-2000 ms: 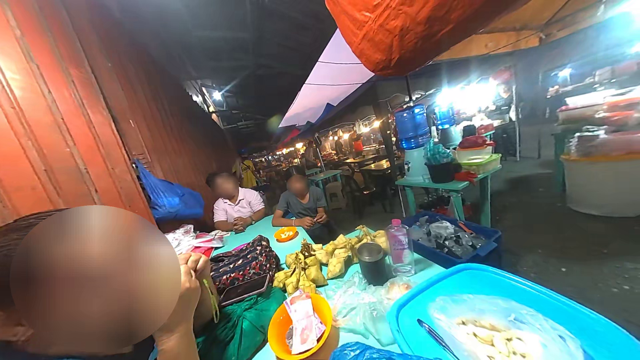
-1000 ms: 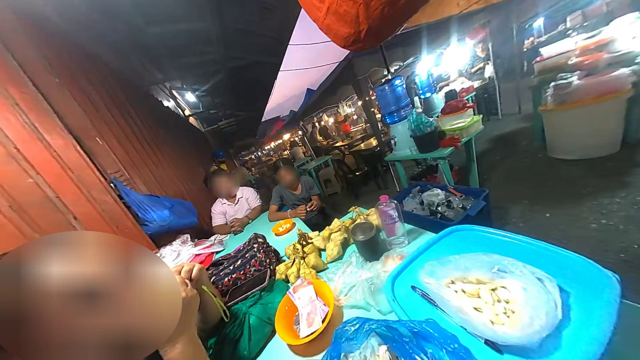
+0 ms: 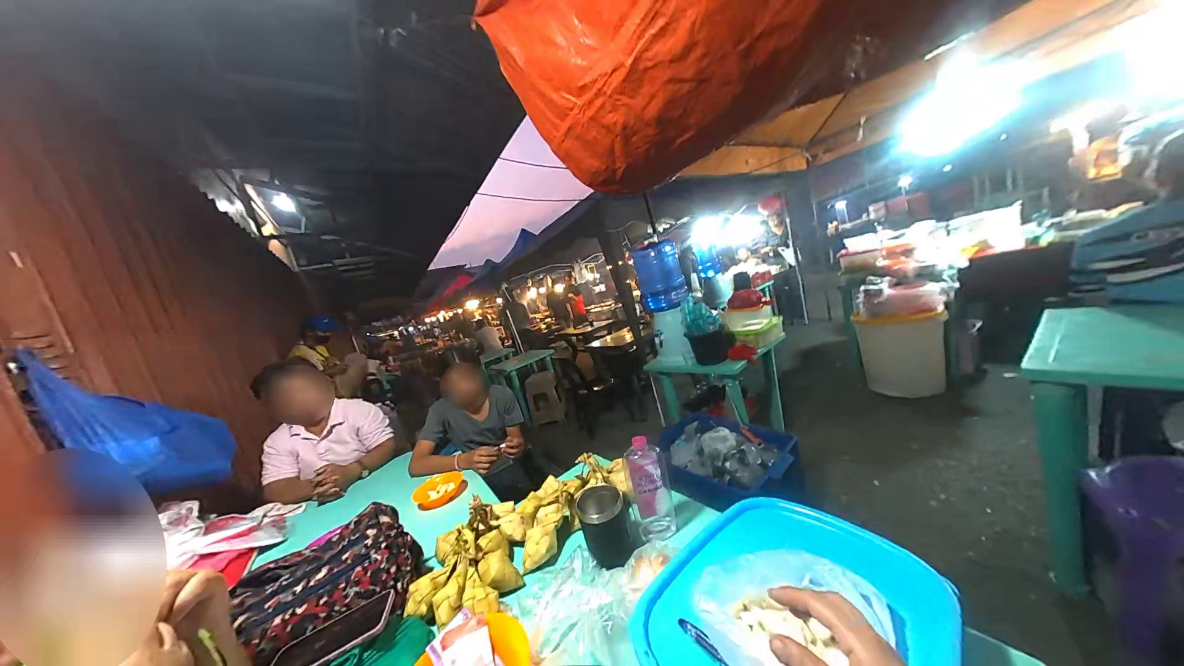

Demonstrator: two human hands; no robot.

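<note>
My right hand (image 3: 837, 624) reaches in from the lower right over a bright blue plastic tub (image 3: 939, 592). Its thumb and forefinger are apart at pale food pieces (image 3: 772, 622) in a clear plastic bag; whether anything is between the fingers is hidden. A dark-handled utensil (image 3: 700, 640) lies in the tub, left of the food. My left hand is out of view. Left of the tub are a dark tumbler (image 3: 603, 527), a pink-capped clear bottle (image 3: 651, 490), woven palm-leaf pouches (image 3: 495, 560) and an orange bowl (image 3: 511, 638) with pinkish paper notes.
A person sits close at the left, a hand (image 3: 194, 606) raised. Two people sit across the turquoise table (image 3: 384, 486), near an orange plate (image 3: 438, 490). A patterned bag (image 3: 324, 578) lies at the left. A blue crate (image 3: 786, 472) stands beyond the tub; an orange tarp (image 3: 647, 83) hangs overhead.
My right hand has come into view over the food in the blue tub. The blue plastic bag at the bottom edge is out of the frame. The view has turned right.
</note>
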